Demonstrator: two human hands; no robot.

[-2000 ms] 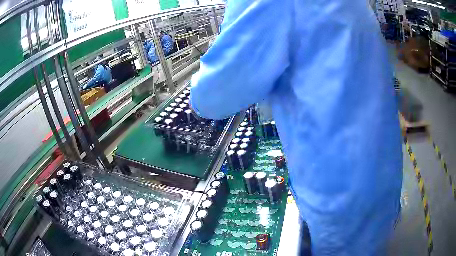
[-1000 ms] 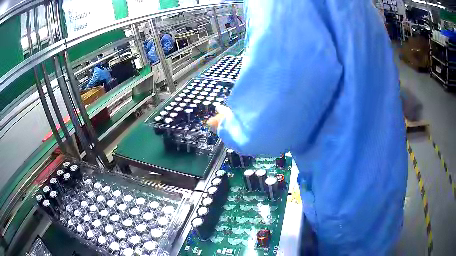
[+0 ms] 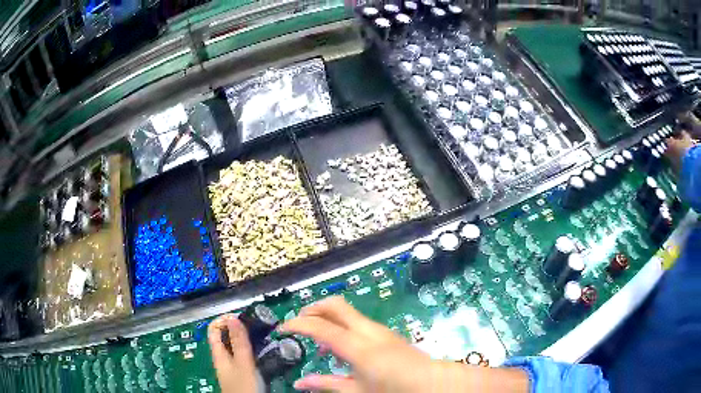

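Black capacitors with silvery tops (image 3: 290, 351) stand close together on the green circuit board (image 3: 492, 276), between my hands. My left hand (image 3: 234, 355) is at their left side, cut off by the bottom edge; its grip is unclear. My right hand (image 3: 357, 345) reaches in from the right, thumb and fingers apart, fingertips at the capacitors' right side. A row of three capacitors (image 3: 446, 249) stands farther right on the board.
Behind the board are bins of blue parts (image 3: 165, 257), cream-yellow parts (image 3: 265, 219) and whitish parts (image 3: 377, 188). A clear blister tray (image 3: 480, 100) is behind right, brown wound parts (image 3: 77, 203) far left. Another person's hand (image 3: 680, 146) is at the right edge.
The view has swung left and down. The bins and my two hands now show; neither hand showed before. The blue-smocked person is now mostly out of view at the right.
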